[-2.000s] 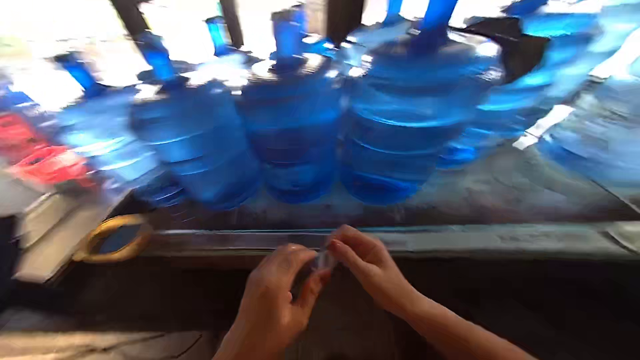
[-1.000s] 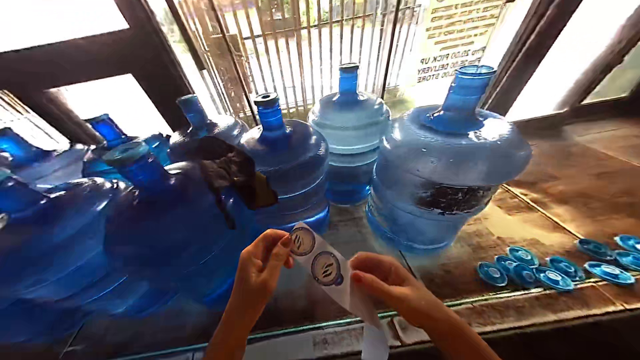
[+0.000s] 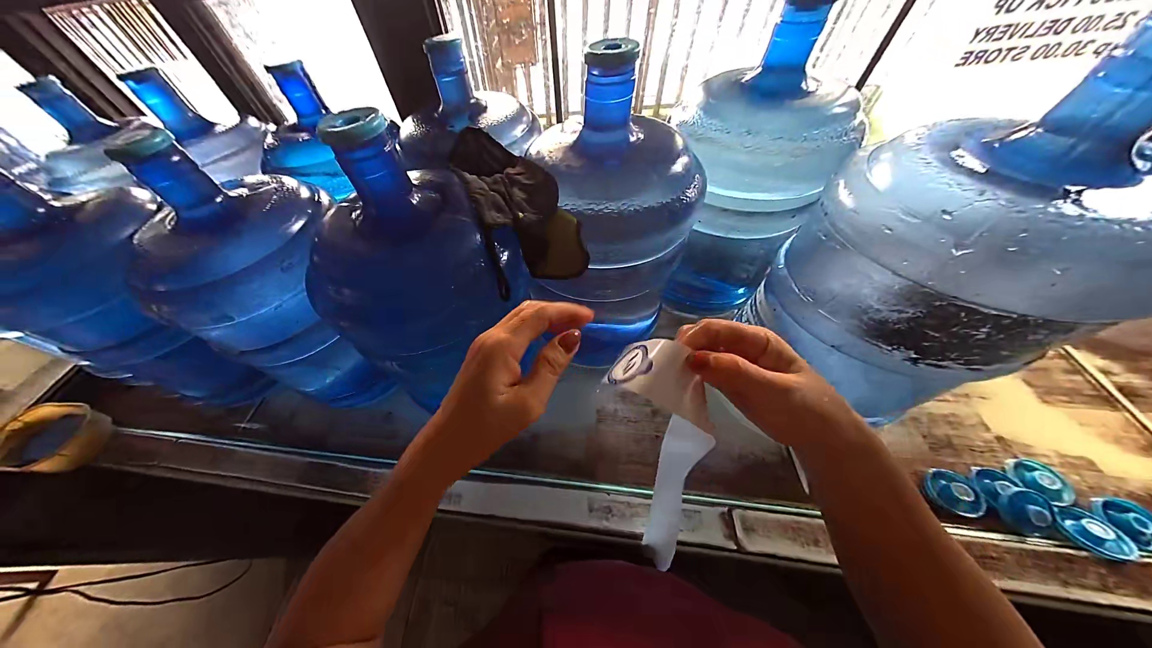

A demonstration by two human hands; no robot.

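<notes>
My right hand [image 3: 769, 373] pinches a white strip of stickers [image 3: 677, 468] between thumb and fingers; its tail hangs down past the ledge. A round printed sticker [image 3: 629, 364] shows at the strip's left end. My left hand [image 3: 517, 369] is just left of it, thumb and index finger apart, with nothing seen between them. Behind the hands stands a blue water jug [image 3: 621, 216] with liquid in it. A dark cloth item [image 3: 517, 202] lies against this jug and the darker blue jug [image 3: 409, 270] to its left.
More blue water jugs [image 3: 229, 252] crowd the left, and a large one [image 3: 954, 261] stands close on the right. Several blue caps [image 3: 1026, 508] lie at the right front. A roll of yellow tape [image 3: 54, 436] sits on the left edge of the ledge [image 3: 621, 513].
One second ago both hands held the sticker strip; now my left hand is off it. Two seconds ago the hands were close together over the ledge. The view has shifted.
</notes>
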